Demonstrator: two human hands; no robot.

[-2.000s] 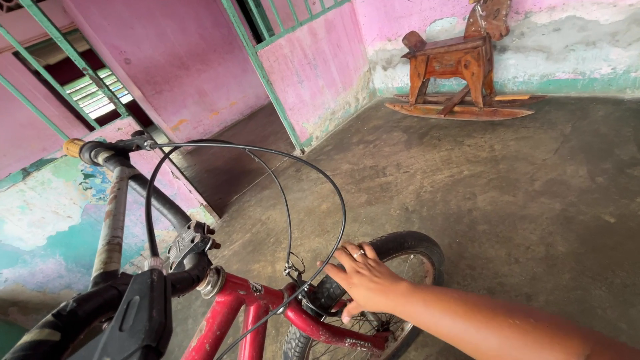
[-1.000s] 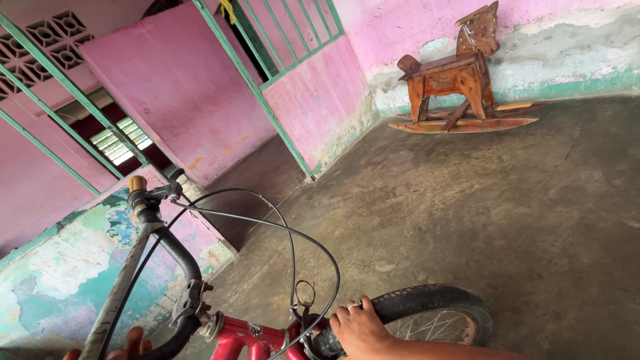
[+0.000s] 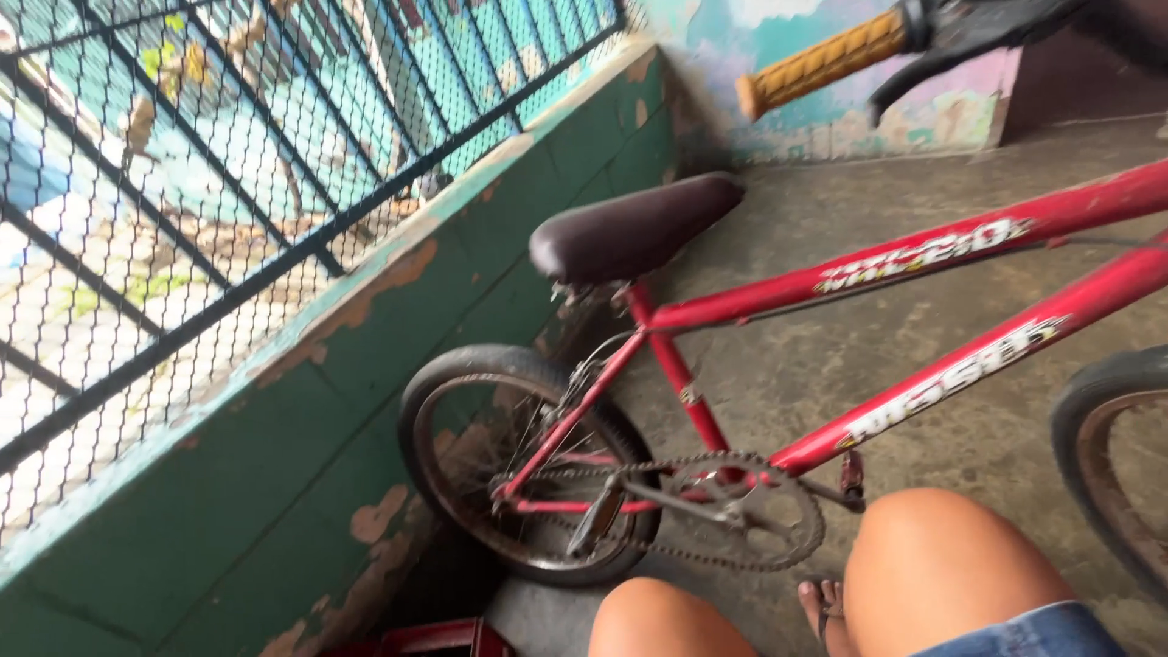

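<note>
A red bicycle frame (image 3: 958,365) stretches across the right half of the head view, side-on to me. Its dark saddle (image 3: 639,224) is near the green wall, above the rear wheel (image 3: 529,570). The chainring (image 3: 785,520), chain and a pedal (image 3: 598,516) lie just beyond my bare knees. An orange-brown handlebar grip (image 3: 826,59) and a black brake lever (image 3: 922,78) show at the upper right, with no hand on them. Part of the front wheel (image 3: 1077,456) is at the right edge. Neither of my hands is in view.
A low green wall (image 3: 301,438) with peeling paint, topped by a metal-bar and mesh fence (image 3: 246,219), runs along the left behind the rear wheel. At the bottom edge sits a dark red box-like object (image 3: 447,639). Concrete floor (image 3: 931,301) lies beyond the bicycle.
The view has swung from the front wheel and rocking horse to the saddle and rear wheel. My hand, earlier at the front tire, is out of view now.
</note>
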